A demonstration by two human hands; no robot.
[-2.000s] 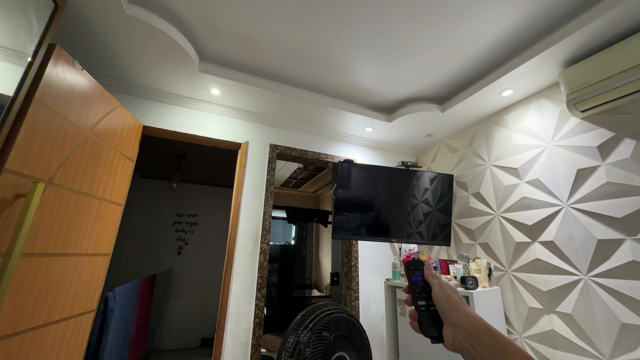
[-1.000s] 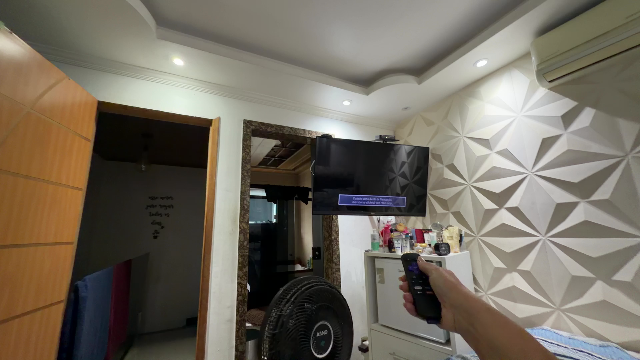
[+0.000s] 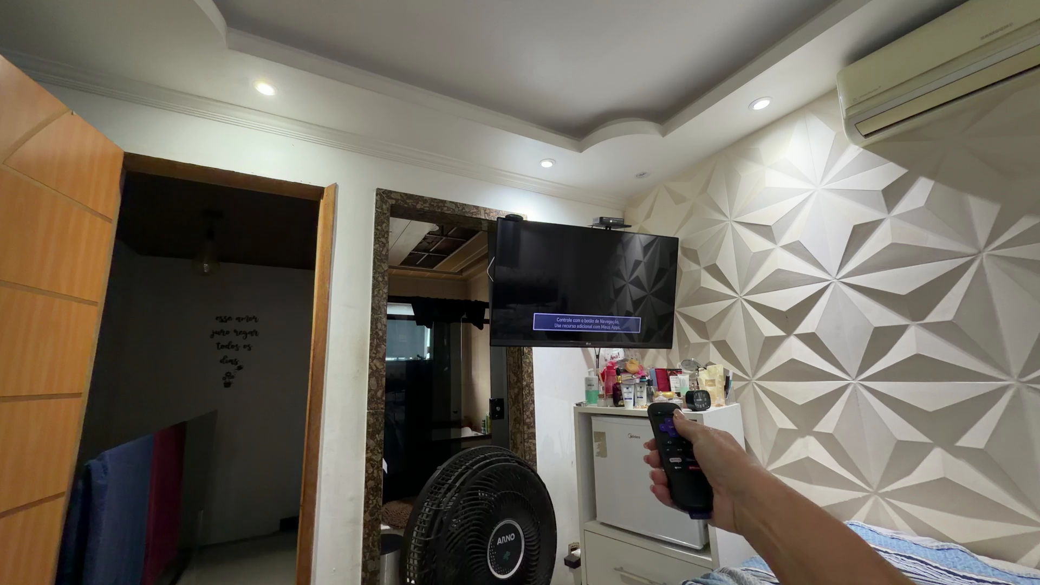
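My right hand (image 3: 715,463) reaches in from the lower right, its fingers wrapped around a black remote control (image 3: 682,471) with purple buttons. The thumb lies near the remote's top end, by the purple direction pad. Beyond and above it, a flat-screen television (image 3: 581,280) hangs near the corner, its screen dark except for a blue message box with writing. Behind the remote stands a white mini fridge (image 3: 630,479) in a white cabinet (image 3: 589,548). My left hand is out of view.
An Arno fan (image 3: 483,520) stands before a stone-framed mirror (image 3: 378,390). Bottles and a small black clock (image 3: 697,400) crowd the cabinet top. At left, a wooden door (image 3: 49,325) stands open beside a dark doorway. An air conditioner (image 3: 934,73) hangs upper right; striped bedding (image 3: 918,556) lies below.
A blue message box has appeared on the television, which was all dark two seconds ago. The remote has stayed in my right hand. The view has shifted somewhat.
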